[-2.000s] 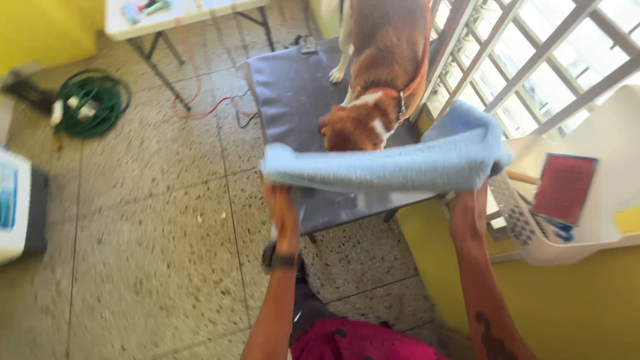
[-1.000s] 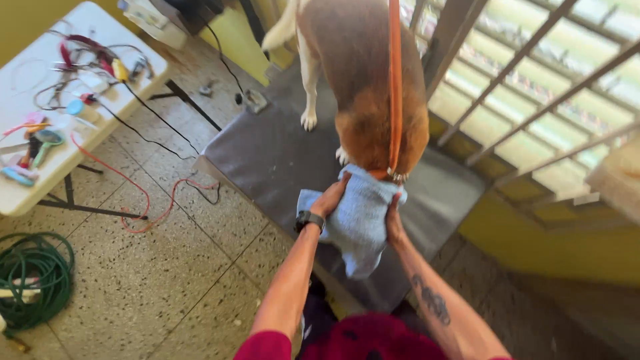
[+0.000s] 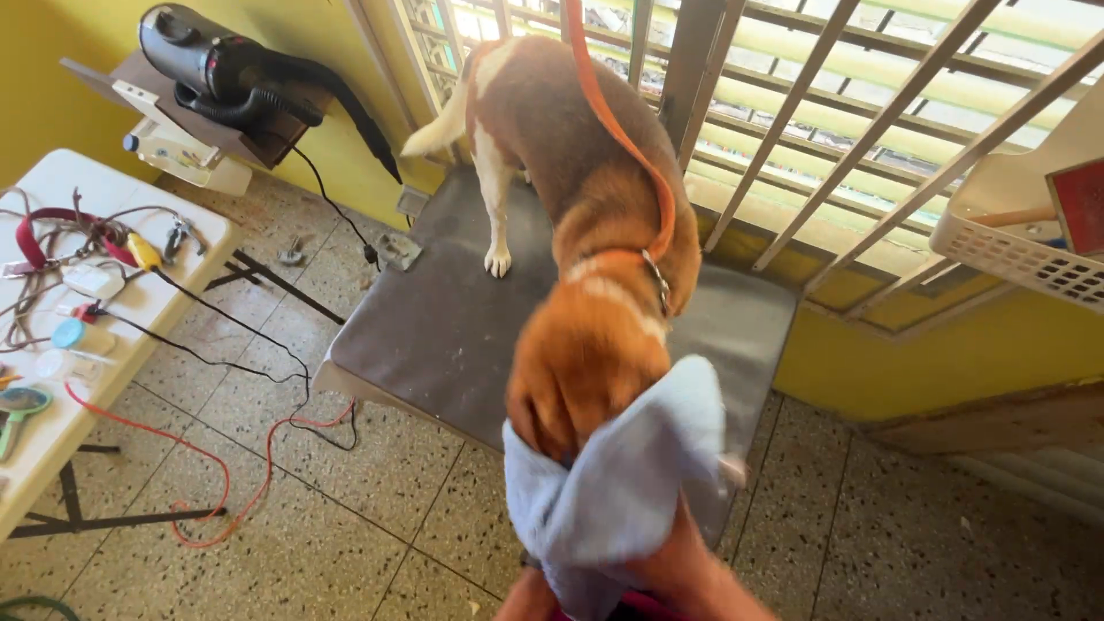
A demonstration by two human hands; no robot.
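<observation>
A brown and white dog [image 3: 586, 164] stands on a grey padded table [image 3: 414, 328], its head lowered toward me. An orange leash [image 3: 617, 129] runs up from its collar, which has a metal chain part. A light blue towel [image 3: 617, 492] wraps around the dog's muzzle and lower face. My right hand [image 3: 677, 548] is behind the towel and mostly covered, holding it against the muzzle. The left hand is hidden under the cloth; only my left forearm [image 3: 528, 595] shows at the bottom edge.
A white folding table [image 3: 185, 228] at left bears cords, a green brush and jars. Behind it, a black pet dryer [image 3: 203, 65] rests on a shelf. Window bars [image 3: 802, 129] and a white plastic basket [image 3: 992, 233] are at right. Cords [image 3: 267, 457] lie on the floor.
The towel, stretched between both hands two seconds ago, is now bunched around the dog's muzzle. The dog's head has lifted into view from behind the towel. The view has shifted.
</observation>
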